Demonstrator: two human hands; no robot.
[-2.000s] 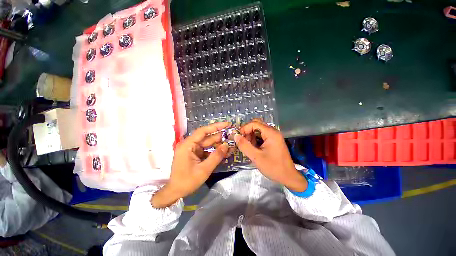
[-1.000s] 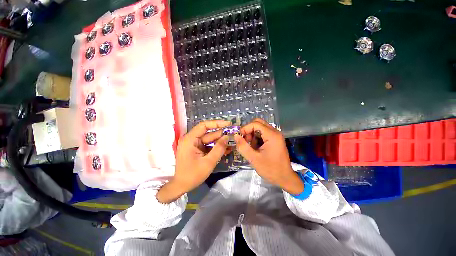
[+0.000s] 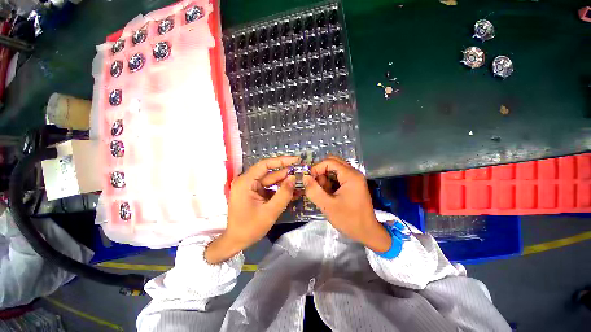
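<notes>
My left hand [image 3: 256,202] and my right hand [image 3: 342,200] meet over the near end of the clear component tray [image 3: 295,71]. Between their fingertips they hold one small shiny round unit [image 3: 300,174], tilted and partly hidden by fingers and thumbs. Any smaller part at the fingertips is too small to tell. The far rows of the tray show dark pockets, the nearer rows look brighter. A blue band [image 3: 396,240] is on my right wrist.
A red tray under a white-pink sheet [image 3: 168,130] at left bears several round units. Three loose units [image 3: 473,57] lie on the green bench [image 3: 428,110], with specks [image 3: 389,91]. A red pocket tray [image 3: 518,188] and blue bin [image 3: 502,240] are at right; a black hose [image 3: 32,240] at far left.
The round unit has been tilted between my fingertips compared with two seconds ago. Both hands stay in nearly the same place. The view has shifted slightly.
</notes>
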